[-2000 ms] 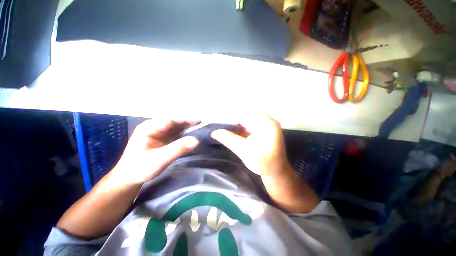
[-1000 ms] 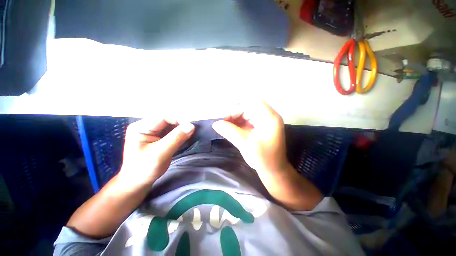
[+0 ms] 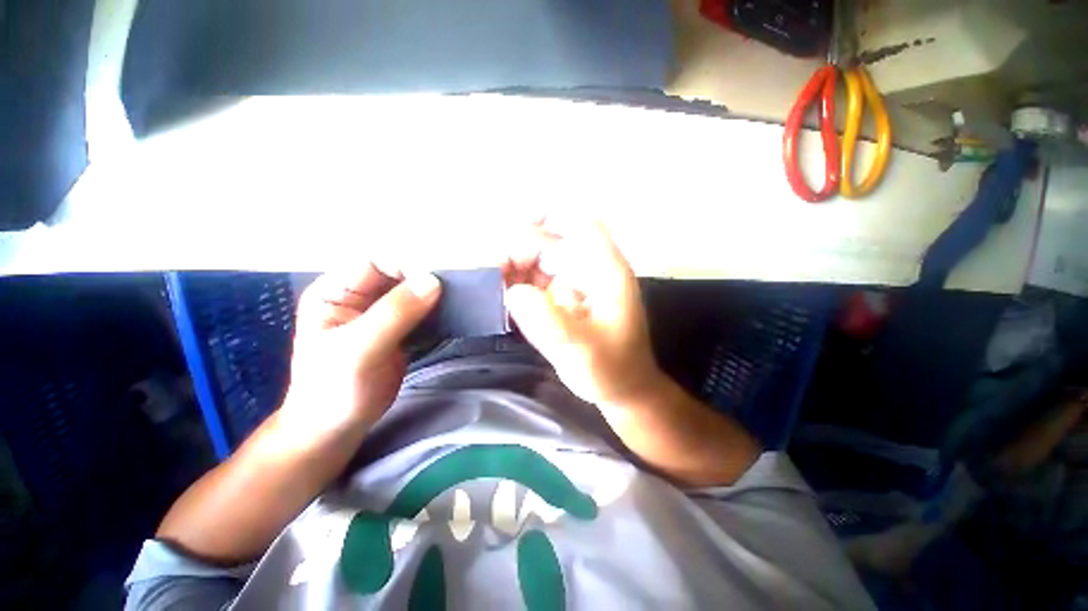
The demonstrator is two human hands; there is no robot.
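A small folded dark blue-grey fabric piece (image 3: 470, 302) is held between both hands at the front table edge, above the lap. My left hand (image 3: 356, 340) pinches its left end between thumb and fingers. My right hand (image 3: 581, 313) is at its right end, thumb on the near side, its fingers partly washed out by glare. The piece shows a straight right edge beside the right thumb.
A large dark cloth panel (image 3: 406, 45) lies across the white table (image 3: 716, 239). More dark cloth (image 3: 38, 119) is at far left. Red and yellow scissors (image 3: 838, 134), a black and red device (image 3: 782, 24) and a blue strip (image 3: 981, 215) are right. Blue crates (image 3: 233, 346) stand below.
The small piece now shows flatter and wider between the hands, with its right edge visible. The right hand has shifted slightly left and its fingers have moved. The view has shifted slightly.
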